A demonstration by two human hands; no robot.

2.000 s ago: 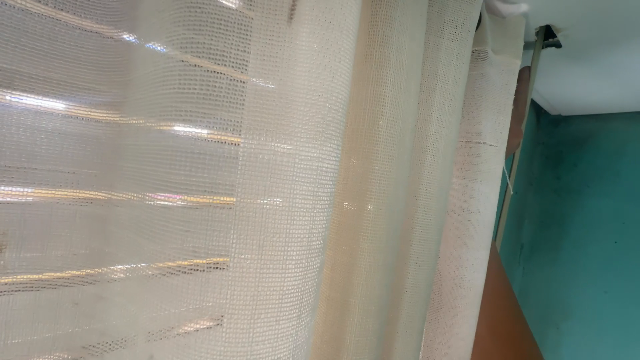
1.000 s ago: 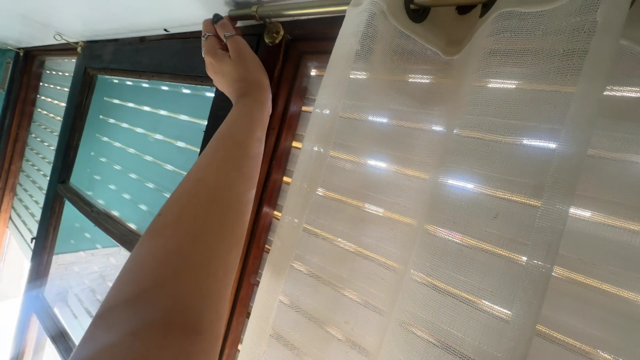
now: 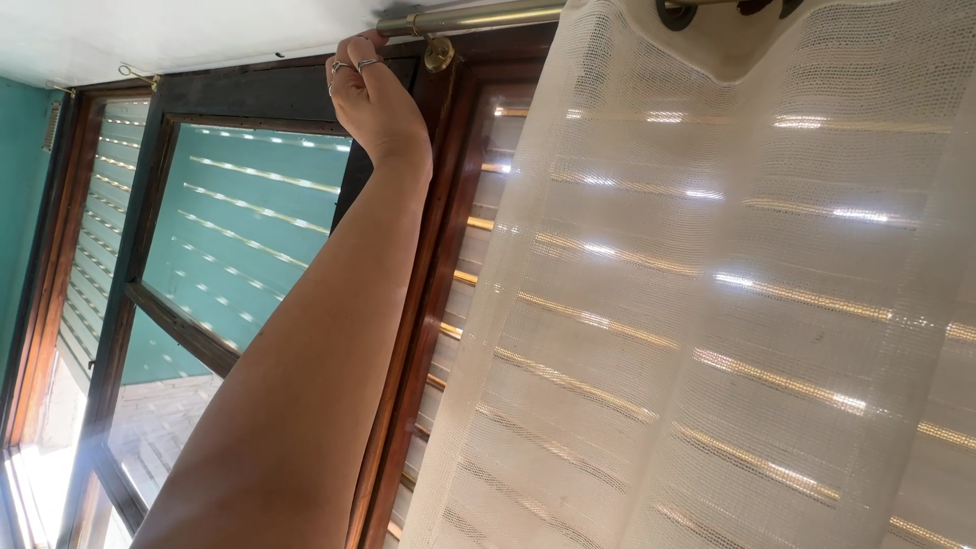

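My left hand [image 3: 374, 95], with rings on its fingers, reaches up from the lower left. Its bent fingers close on the left end of a brass-coloured metal curtain rod [image 3: 488, 17]; the fingertips are partly hidden behind the hand. Just right of the fingers, a ring and a round brass wall bracket [image 3: 438, 55] support the rod. A sheer cream curtain [image 3: 625, 305] hangs farther right, with dark eyelets [image 3: 677, 14] along its top. My right hand is out of view.
Behind the curtain is a brown wooden window frame [image 3: 427, 274] with slatted shutters letting light through. A dark-framed glass pane [image 3: 252, 191] stands at the left, below a metal hook [image 3: 141, 76]. The white ceiling [image 3: 191, 30] lies close above the rod.
The view has swung from a close look at the curtain to the rod's left end. My left hand is there in both later frames; a dark tip at its fingers one second ago no longer shows.
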